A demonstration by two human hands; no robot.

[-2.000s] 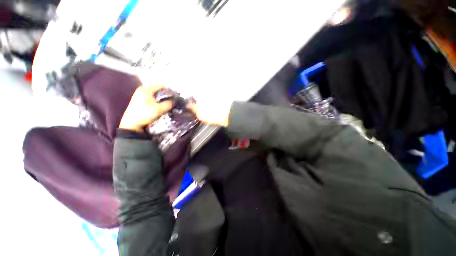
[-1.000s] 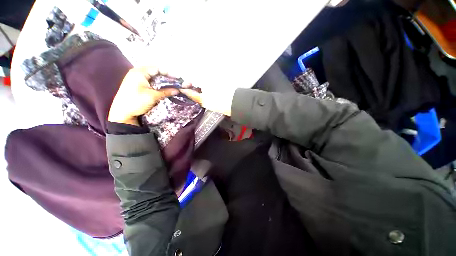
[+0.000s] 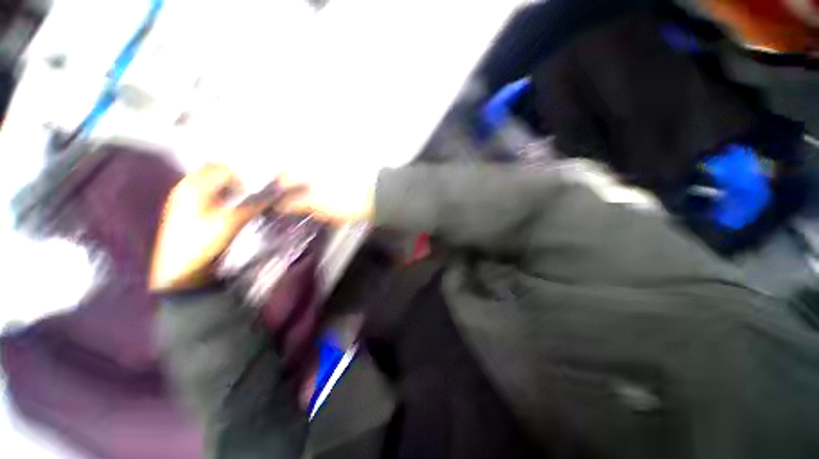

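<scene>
The frame is strongly blurred. The plum garment (image 3: 135, 202) lies at the left of the white table and hangs over its front edge. Its patterned trim (image 3: 274, 251) bunches between and below my hands. My left hand (image 3: 199, 220) pinches the cloth edge between thumb and fingers. My right hand (image 3: 328, 199) is close beside it on the right, its fingertips at the same cloth edge. The exact layers held are too blurred to tell.
The white table (image 3: 359, 81) is overexposed, with a blue stripe (image 3: 117, 76) at upper left. Dark cloth (image 3: 638, 99) and blue plastic pieces (image 3: 741, 186) are at the right. A blue item (image 3: 330, 363) shows below the table edge.
The view has shifted and blurred, so hands and garment appear further left and slightly lower. Both hands stay close together on the cloth edge.
</scene>
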